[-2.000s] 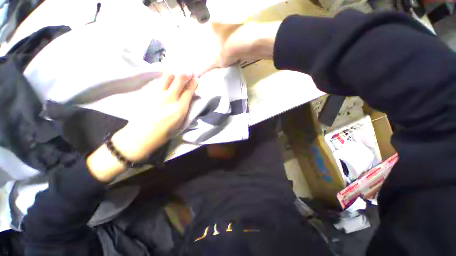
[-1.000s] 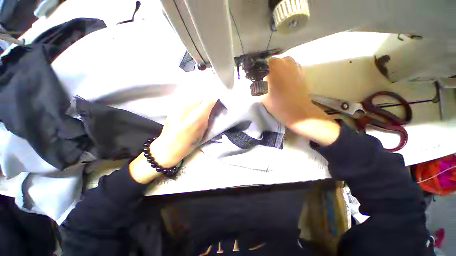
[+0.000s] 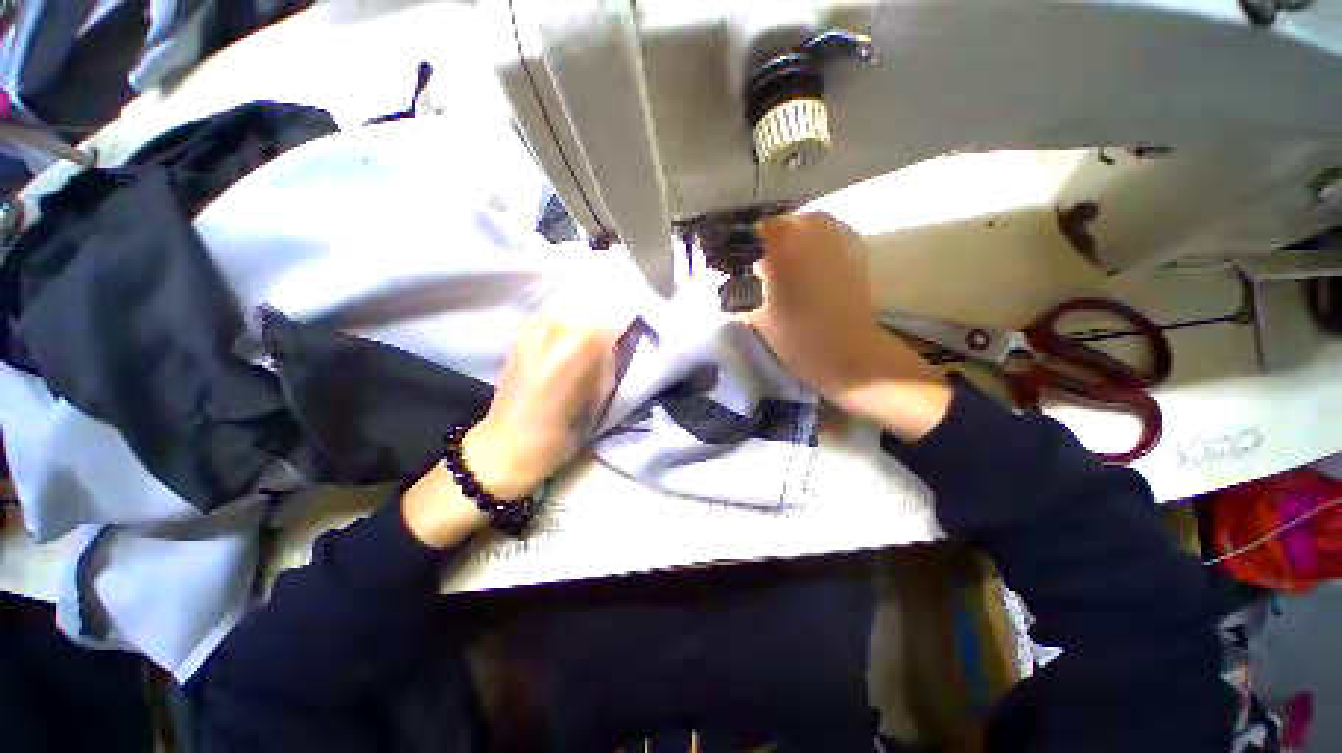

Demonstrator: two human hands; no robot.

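Observation:
Pale fabric (image 3: 368,236) lies across the table and under the sewing machine head, joined to dark grey fabric (image 3: 133,294) at the left. My left hand (image 3: 556,386) rests on the pale fabric left of the needle area, its fingertips at a fold. My right hand (image 3: 824,309) is just right of the presser foot area (image 3: 724,250), its fingertips partly hidden behind the machine parts. Whether the right fingers pinch cloth cannot be seen clearly. A dark strip (image 3: 714,419) shows on the pale cloth between the hands.
The off-white sewing machine (image 3: 971,88) spans the top right, with a cream ribbed knob (image 3: 792,133). Shears with dark red handles (image 3: 1089,368) lie right of my right hand. A red-orange bundle (image 3: 1280,533) is beyond the table's edge at the lower right.
Since two seconds ago, the view has shifted to show the machine head and shears. In the last second both hands stay nearly in place at the cloth; the view has shifted slightly.

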